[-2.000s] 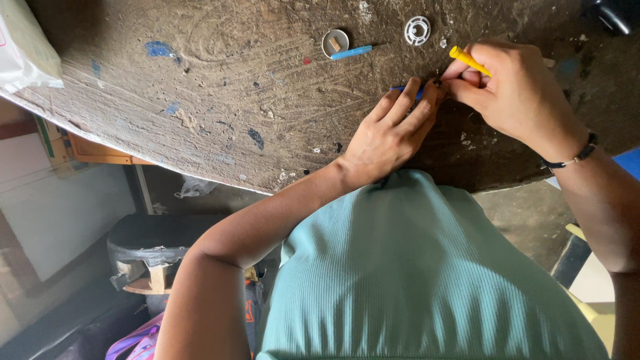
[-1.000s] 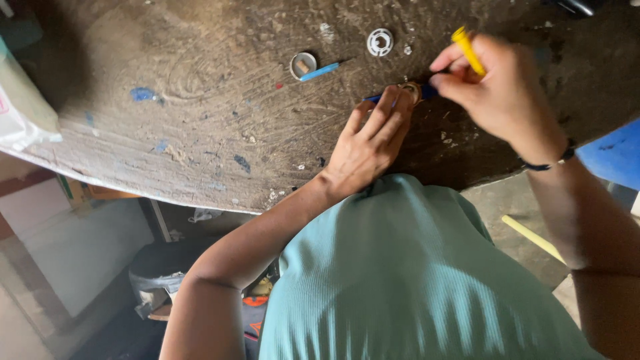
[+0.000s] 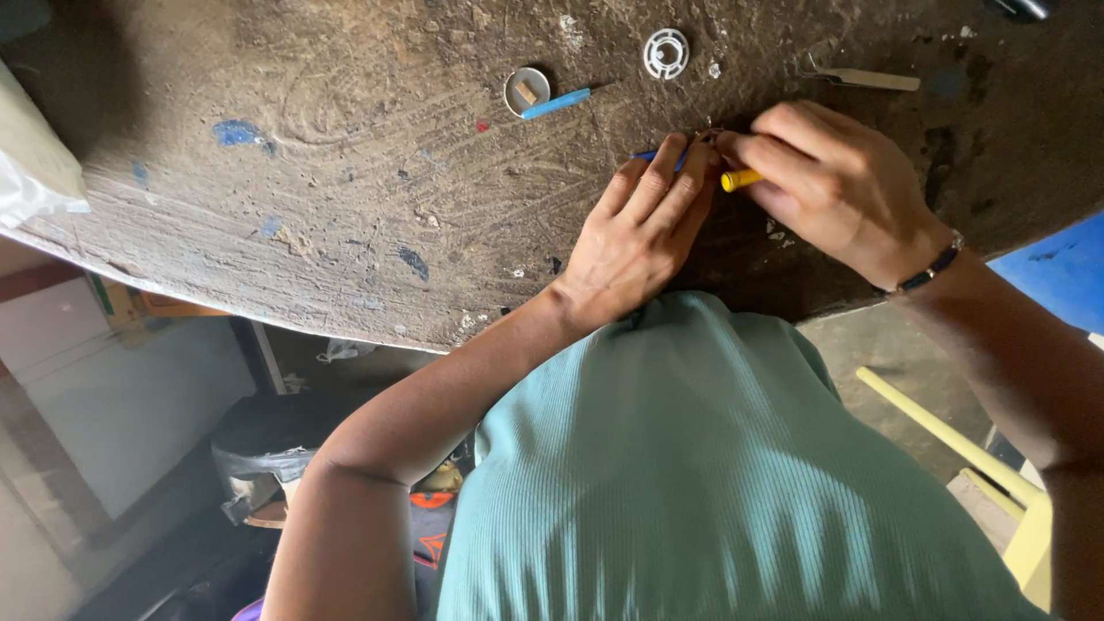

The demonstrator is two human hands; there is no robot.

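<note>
My left hand [image 3: 642, 228] lies low over the worn table, its fingers pressed on a blue item [image 3: 660, 158] that shows only in part beneath them. A small wire-like piece [image 3: 709, 135] pokes out at its fingertips. My right hand [image 3: 828, 177] grips a yellow cylindrical handle [image 3: 742, 179], and its fingertips meet those of the left hand at the small piece. What the yellow handle ends in is hidden. Beyond the hands lie a light-blue pen-like tool [image 3: 556, 103] with a thin tip, a small round tin [image 3: 516, 91] with a tan block [image 3: 526, 93], and a white slotted plastic ring [image 3: 666, 54].
Tweezers [image 3: 875, 79] lie past my right hand. A dark object [image 3: 1025, 9] sits at the far right edge, a white plastic-wrapped package [image 3: 34, 164] at the left. The table's curved edge [image 3: 259, 321] runs near my body. A blue surface [image 3: 1056, 267] and a yellow frame [image 3: 949, 431] stand at the right.
My right hand, apart from the left one second ago, is now against its fingertips. The yellow handle has swung from pointing away from me to lying low beside the left fingers.
</note>
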